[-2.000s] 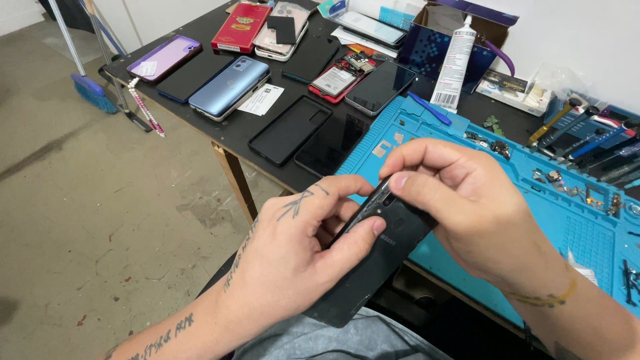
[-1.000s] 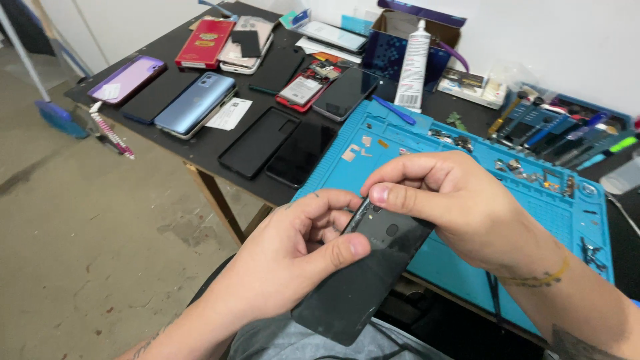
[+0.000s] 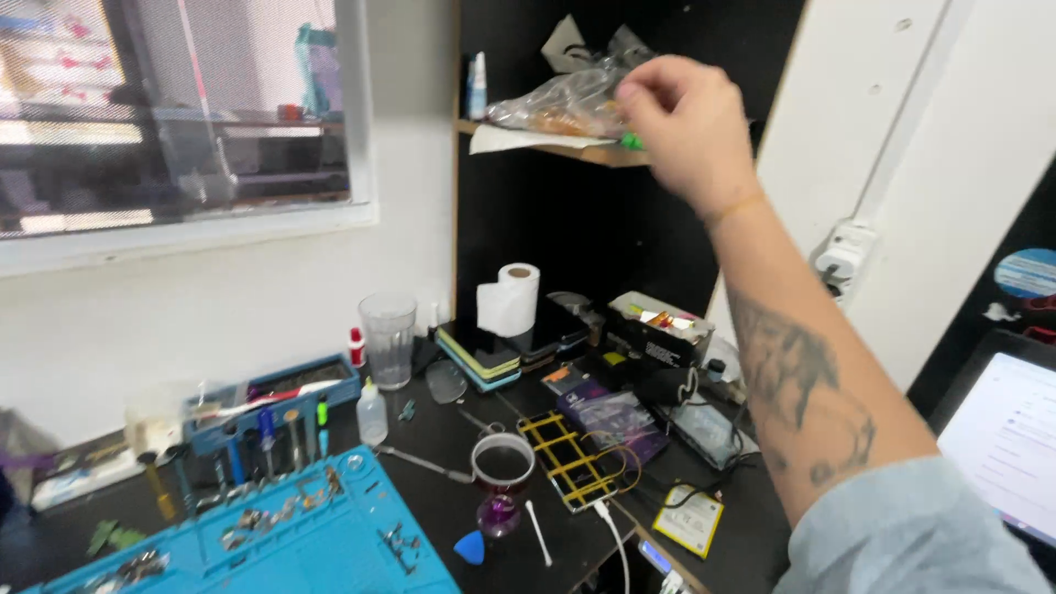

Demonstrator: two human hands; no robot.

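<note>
My right hand (image 3: 685, 124) is raised in front of the upper shelf, thumb and fingertips drawn together at the right end of a clear plastic bag (image 3: 561, 103) with orange contents. Whether the fingers grip the bag cannot be told. A small green item (image 3: 632, 141) lies at the shelf edge just below the hand. My left hand is out of view, and so is the dark phone.
Below are a blue repair mat (image 3: 330, 544), a clear cup (image 3: 388, 338), a paper roll (image 3: 510, 301), a phone wrapped in yellow bands (image 3: 569, 462), a cotton swab (image 3: 538, 532) and a black box of parts (image 3: 660, 330). A laptop screen (image 3: 1002, 437) stands at right.
Earlier both hands held a dark phone above the mat; now my right hand is up at the shelf. The view has swung far to the right.
</note>
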